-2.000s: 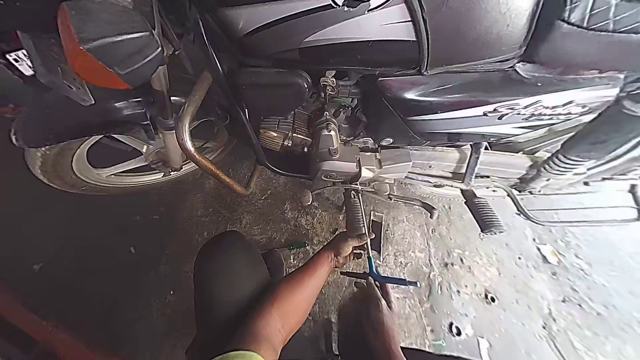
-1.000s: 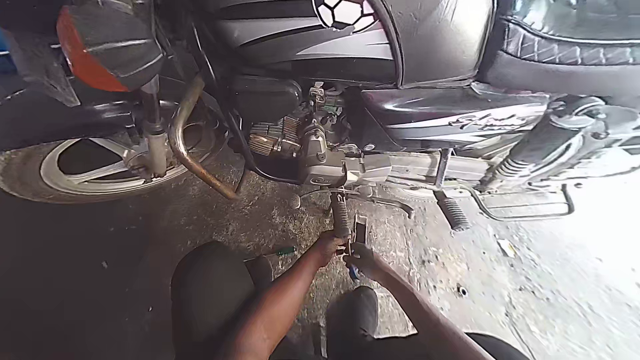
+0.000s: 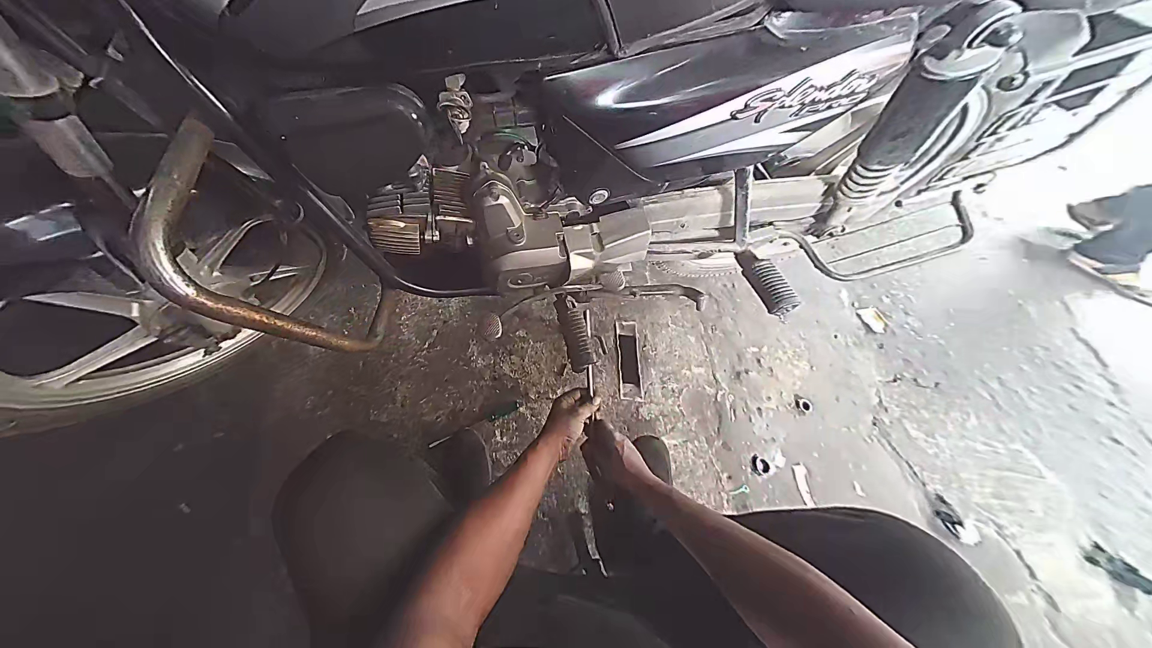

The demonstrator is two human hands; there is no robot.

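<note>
Below the ribbed rubber footpeg (image 3: 576,335) of a motorcycle, my left hand (image 3: 569,418) is closed around a thin metal rod or tool shaft (image 3: 590,378). The shaft runs up beside the footpeg toward the underside of the engine case (image 3: 526,238); its far end is hidden. My right hand (image 3: 616,454) is closed just below and right of the left, at the tool's lower end, whose handle is mostly hidden by the fingers. The gear pedal lever (image 3: 666,292) lies above the hands.
A rusty crash guard (image 3: 225,315) and the spoked front wheel (image 3: 54,382) are at left. A rear footpeg (image 3: 768,286) hangs at right. On the floor lie a rectangular metal frame (image 3: 629,360), a screwdriver (image 3: 477,423) and small ring parts (image 3: 761,464). A person's shoe (image 3: 1116,238) is at far right.
Two seconds ago a blue cross-shaped handle showed at my right hand; now the hands hide it. The right hand has moved up close to the left. The view has shifted.
</note>
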